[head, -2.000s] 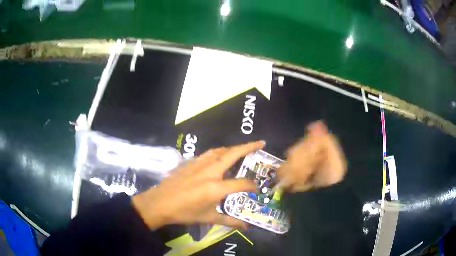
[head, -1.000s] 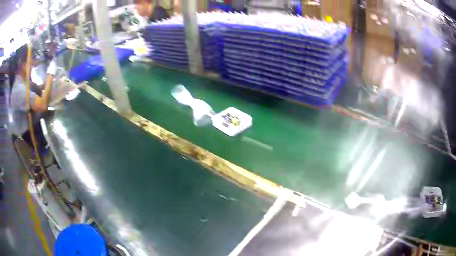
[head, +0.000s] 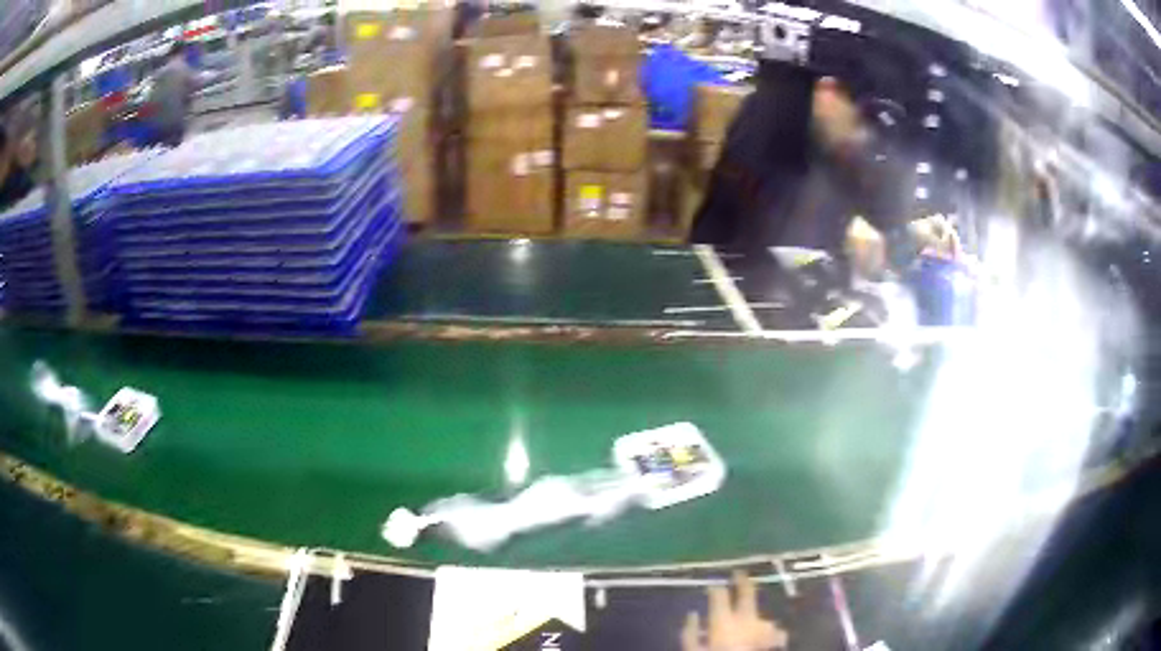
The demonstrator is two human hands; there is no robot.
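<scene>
A white power strip housing [head: 670, 464] with small parts inside lies on the green conveyor belt. Its bagged cord [head: 535, 506] trails to the left and ends in a white plug [head: 401, 527]. A second housing [head: 127, 418] with a short bagged cord lies on the belt at the far left. One of my hands [head: 735, 619] shows at the bottom edge over the black mat [head: 382, 610], blurred and cut off, with its fingers apart. It appears to be my right hand. My left hand is not in view.
Stacked blue trays [head: 248, 242] stand beyond the belt at the left, with brown cartons [head: 509, 134] behind. A person in dark clothing [head: 770, 159] works across the belt. Strong glare [head: 1019, 420] covers the right side of the belt.
The view has swung from the mat to the left, then back right across the belt. The housing that was under my hands is not seen there now. A hand has come back in at the bottom.
</scene>
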